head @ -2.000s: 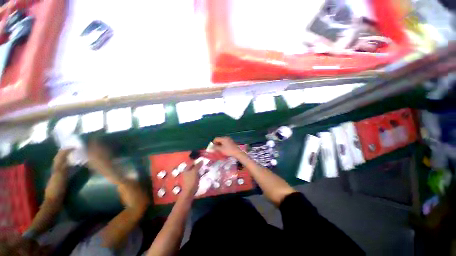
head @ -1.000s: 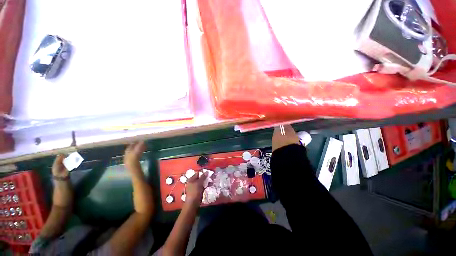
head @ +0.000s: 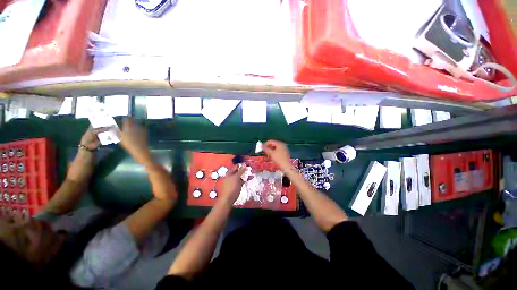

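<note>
The red foam tray (head: 196,201) lies in front of me, with white round parts (head: 199,174) spaced on its left side. A pile of small clear bags (head: 255,191) covers its middle. My left hand (head: 231,182) is at the pile's left edge, its fingertips around a small whitish piece. My right hand (head: 275,153) is above the tray's upper edge and pinches a small white piece (head: 259,147). A small dark part (head: 238,160) lies between the hands. A loose cluster of small parts (head: 315,174) lies at the tray's right end.
White cards (head: 254,111) line the belt's far edge below the raised shelf. A white roll (head: 346,153) stands by the metal post. Long white boxes (head: 392,187) and a second red tray (head: 453,190) lie at right. At left a neighbour holds a white card near a red parts tray (head: 45,170).
My right hand has come back from the far edge, where the shelf hid it, to above the tray with a small white piece. My left hand stays near the pile. The view has shifted.
</note>
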